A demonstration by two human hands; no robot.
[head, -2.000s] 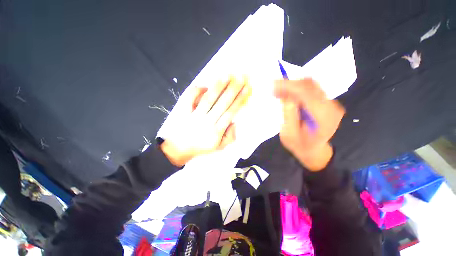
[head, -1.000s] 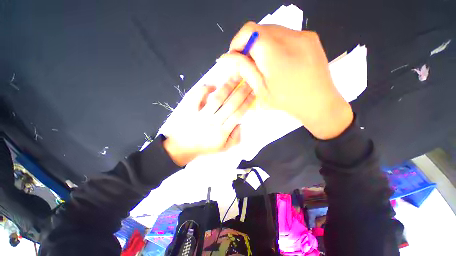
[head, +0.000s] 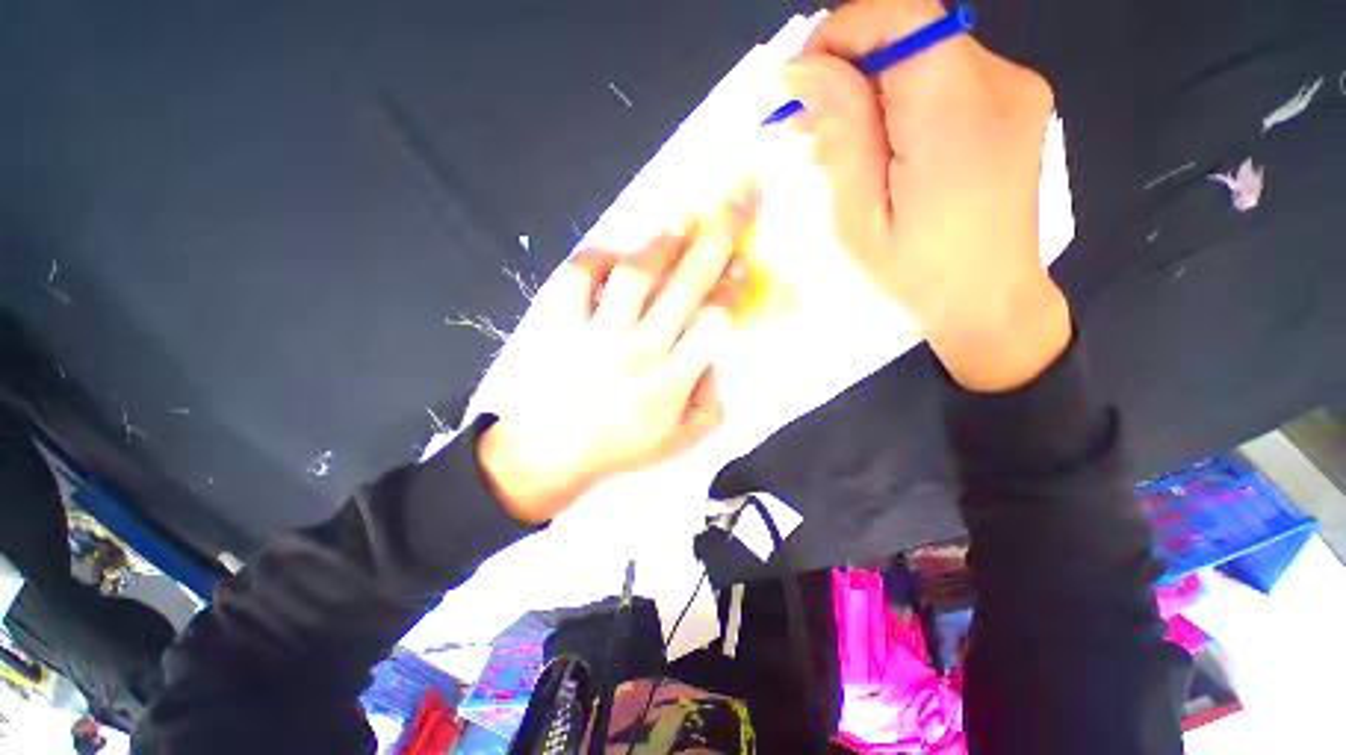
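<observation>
A stack of white fabric pieces (head: 679, 177) lies on the black cloth, overexposed, so layers are hard to tell apart. My left hand (head: 627, 354) lies flat on the stack with its fingers spread. A yellow patch (head: 757, 280), likely the template, shows beside my left fingers; most of it is hidden or washed out. My right hand (head: 952, 192) grips a blue pen (head: 915, 44) near the stack's far end. The pen tip points left and down at the white fabric.
The black-covered table (head: 266, 192) carries loose threads and a pale scrap (head: 1243, 183) at right. Below the near edge are a blue crate (head: 1218, 516), pink cloth (head: 886, 671) and red cloth (head: 430, 726). A dark-clothed person's part (head: 74, 605) shows at lower left.
My right hand with the pen has moved from the stack's right side across it, then up and right to the far end. The yellow patch now shows more. My left hand stays on the stack.
</observation>
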